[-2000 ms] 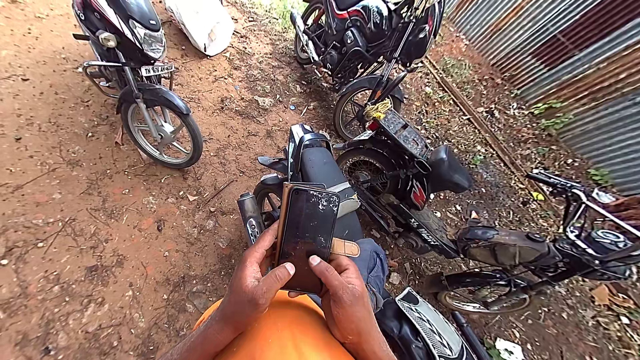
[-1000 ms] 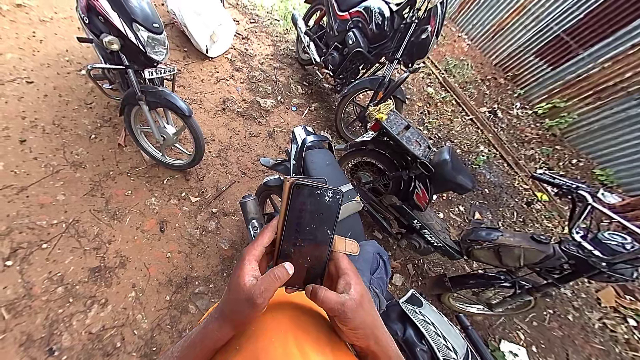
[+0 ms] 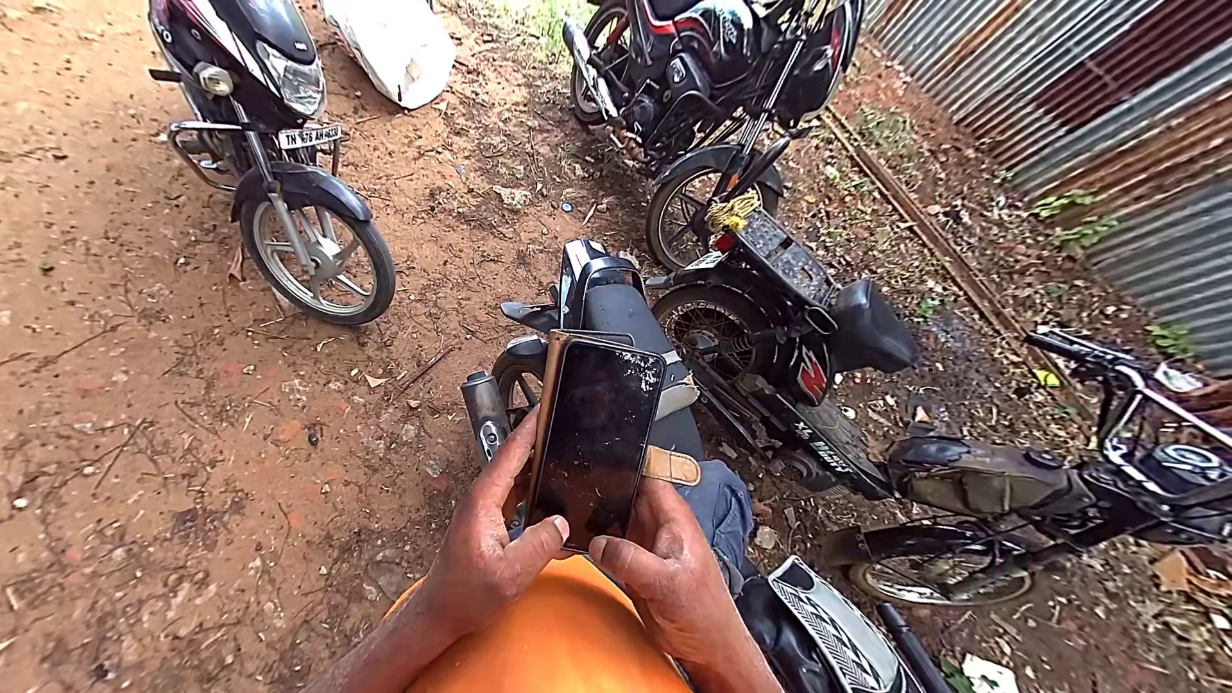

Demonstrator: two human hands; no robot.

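A smartphone (image 3: 597,433) with a dark screen, scratched or flaked near its top right corner, is held upright between both hands. Its brown flip case shows along the left edge, and the case's tan clasp tab (image 3: 672,466) sticks out at the right. My left hand (image 3: 500,539) grips the lower left side, thumb at the bottom edge. On the lower right side is my right hand (image 3: 664,558), its thumb also at the bottom edge. Behind the phone lies a black motorcycle seat (image 3: 621,313). Fingers behind the phone are hidden.
A motorcycle (image 3: 289,164) stands at the upper left near a white sack (image 3: 399,48). Another motorcycle (image 3: 688,82) is at the top. A moped (image 3: 760,327) and a worn motorcycle (image 3: 982,476) stand at the right. Beyond them runs a corrugated metal fence (image 3: 1078,106). Dirt ground (image 3: 173,481) spreads left.
Since two seconds ago, both thumbs have moved down from the lower part of the screen to the phone's bottom edge. The hands still hold the phone.
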